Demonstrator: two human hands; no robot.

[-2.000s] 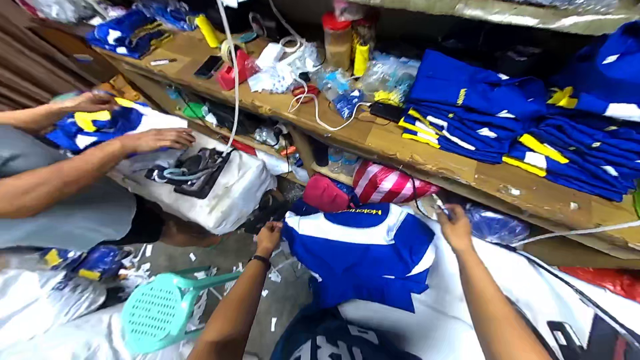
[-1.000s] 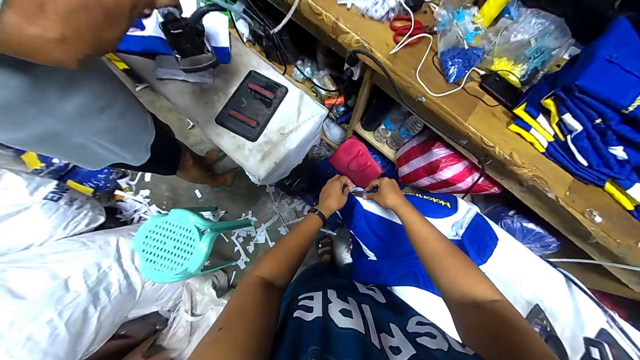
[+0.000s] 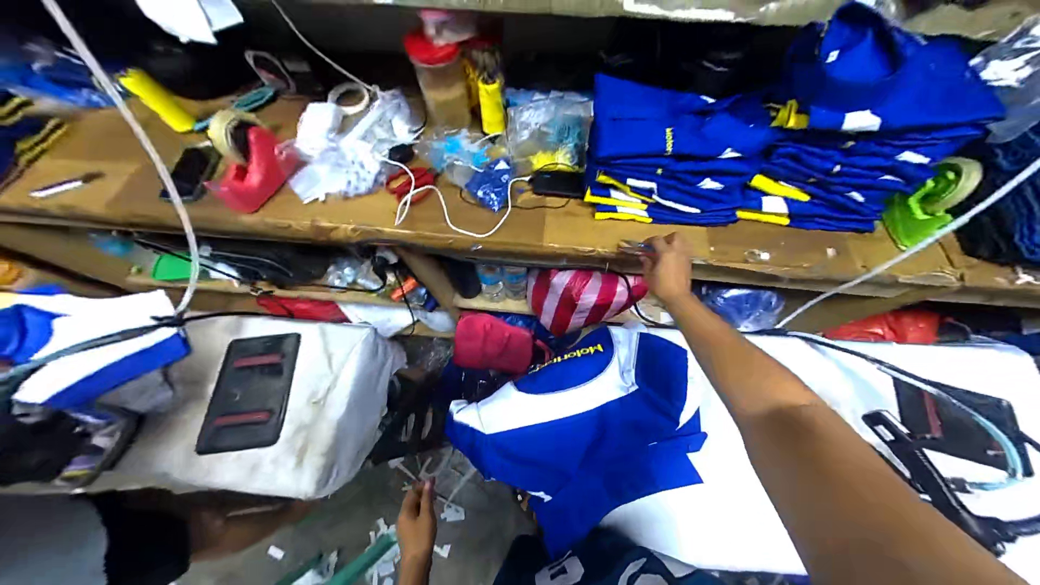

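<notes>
My right hand [image 3: 668,264] reaches to the front edge of the wooden shelf, its fingers on a small metal tool [image 3: 635,247], perhaps thread snips. Low in the view, my left hand [image 3: 418,512] hangs over the floor left of the garment; thin pale strips show by its fingertips, but whether it holds one is unclear. A blue and white jersey [image 3: 569,431] with yellow lettering at the neck lies spread on the white padded table [image 3: 731,504] between my hands.
Folded blue garments [image 3: 674,154] are stacked on the shelf. Red scissors [image 3: 413,185], a red tape dispenser [image 3: 256,172] and cables lie left of them. A steam iron [image 3: 934,479] rests at right. Another person's leg [image 3: 244,520] is at lower left, near a second padded table [image 3: 325,406].
My hands were together at the jersey's edge one second ago. Now they are apart, the right one up at the shelf edge. The view has shifted noticeably.
</notes>
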